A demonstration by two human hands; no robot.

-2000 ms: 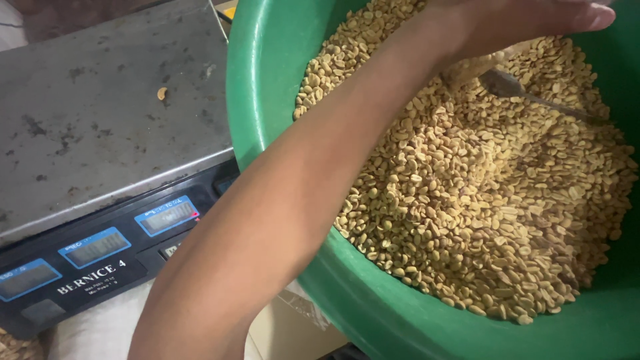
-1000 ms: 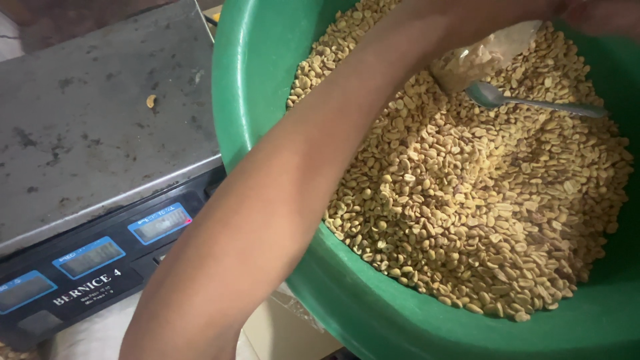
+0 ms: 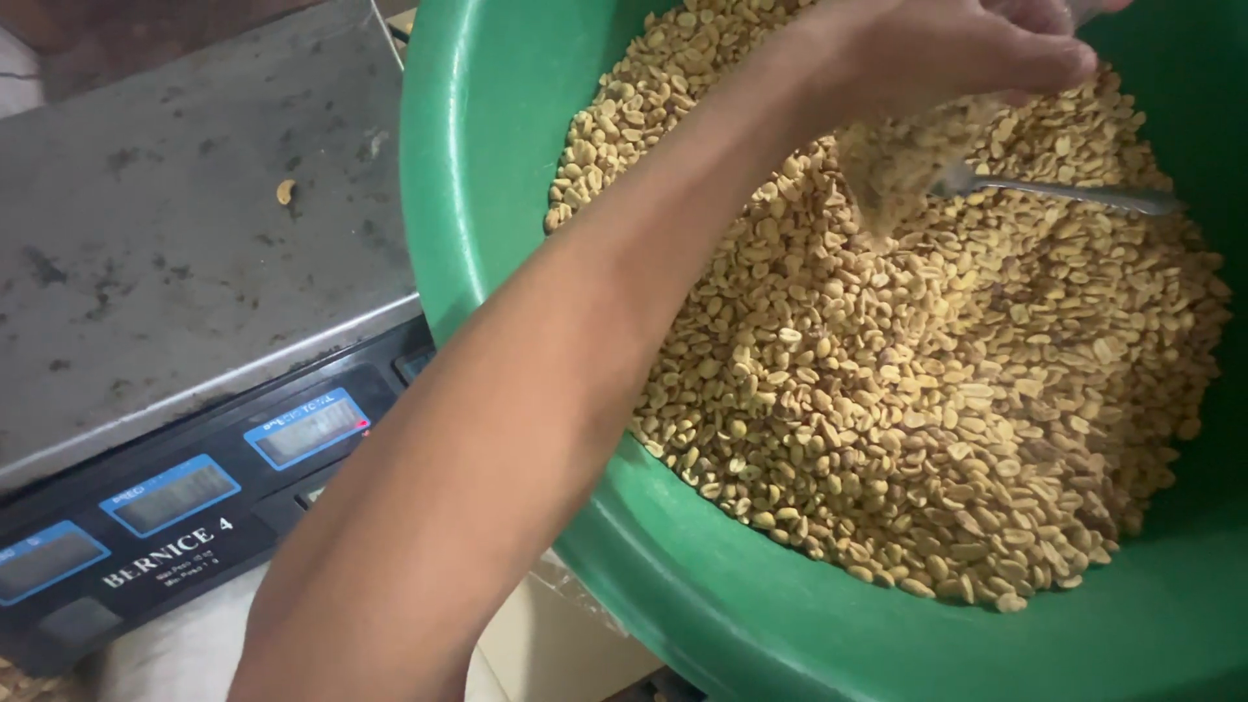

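Note:
My left forearm reaches from the bottom left across a green plastic basin. My left hand, at the top, is closed on a clear plastic bag of peanuts, which hangs blurred just above the heap. Skinned peanuts, many of them split, fill much of the basin. A metal spoon lies on them, its handle toward the right and its bowl beside the bag. Only a small, blurred bit of what looks like my right hand shows at the top edge; its grip is hidden.
Left of the basin stands a Bernice scale with a stained metal platform and a dark front panel with several displays. One curved nut piece lies on the platform. Light floor tiles show below the basin.
The spoon, dark and partly sunk among the nuts two seconds ago, now lies in plainer view. The bag hangs lower beneath my left hand than one second ago. My right hand shows less.

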